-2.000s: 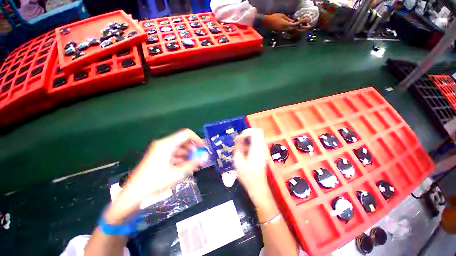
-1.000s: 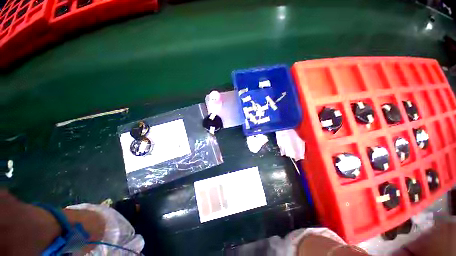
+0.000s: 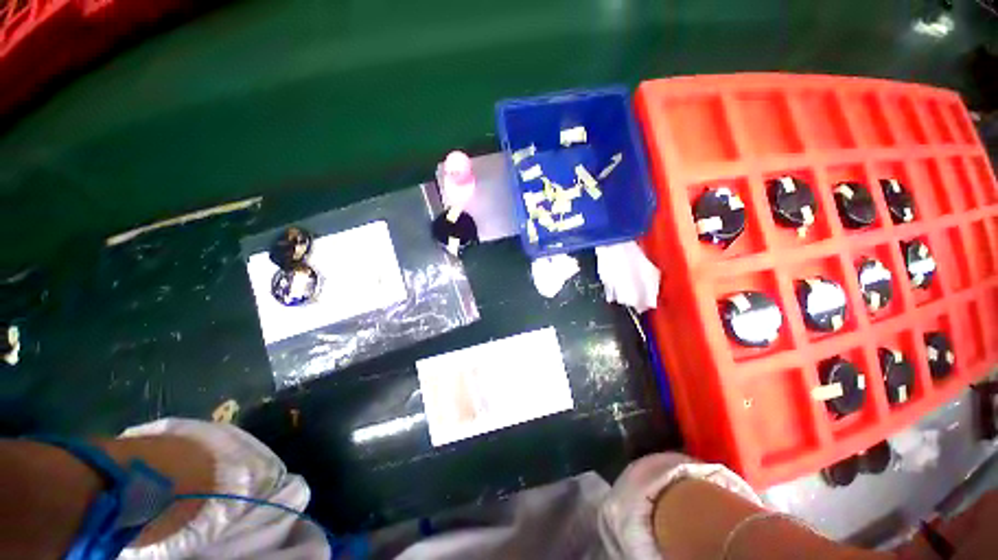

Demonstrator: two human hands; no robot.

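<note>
A round open black shell with a silvery rim [image 3: 296,287] lies on a white sheet on a clear plastic bag [image 3: 361,348], touching a second dark round piece [image 3: 292,247] above it. A black disc with a pale strip [image 3: 455,231] lies at the bag's right edge. The blue bin [image 3: 646,208] holds small white-beige strips. Only my left wrist with a blue band shows at bottom left; the hand is cut off. My right wrist shows at bottom right; a bit of skin [image 3: 965,527] at the lower right edge may be my right hand, fingers hidden.
A red compartment tray [image 3: 772,413] with several black round units stands at the right. A pink-white lump [image 3: 457,181] and crumpled white pieces [image 3: 555,273] lie by the bin. A white label sheet [image 3: 514,383] lies near me. Round dark pieces [image 3: 840,470] sit below the tray.
Both hands have left the area by the bin and dropped to the picture's lower edges. The shell and disc now lie on the bench. The view has tilted down.
</note>
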